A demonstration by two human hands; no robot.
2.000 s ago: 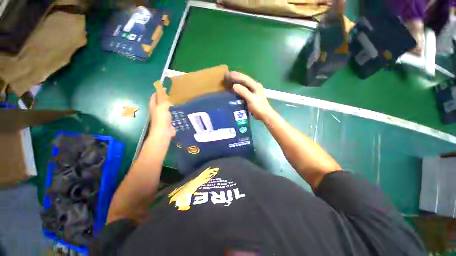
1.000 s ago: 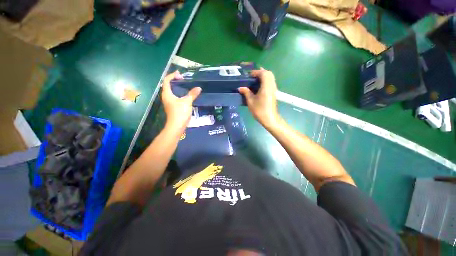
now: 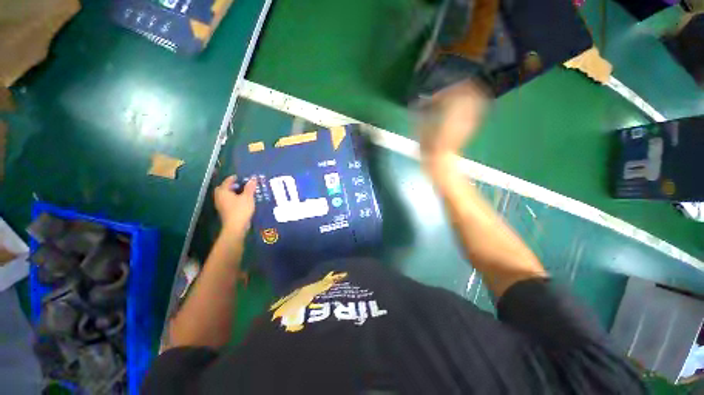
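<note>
A navy printed carton (image 3: pixel 301 193) with a white product picture lies flat against my body, brown flap edges at its far side. My left hand (image 3: pixel 236 204) holds its left edge, fingertips on the printed face. My right hand (image 3: pixel 455 116) is blurred and reaches over the metal rail to the near end of an erected navy carton (image 3: pixel 451 65) on the green belt. Blur hides whether its fingers grip that carton.
Another navy carton (image 3: pixel 540 46) stands beside it, and one (image 3: pixel 656 160) is at far right. A carton (image 3: pixel 174 23) lies upper left. A blue crate (image 3: pixel 143 301) of dark parts is at left. A cardboard scrap (image 3: pixel 165 166) lies nearby. A grey-white box (image 3: pixel 656 328) is lower right.
The narrow folded box is no longer between my hands. My right hand has moved out to the belt. My left hand has come down to the carton near my body.
</note>
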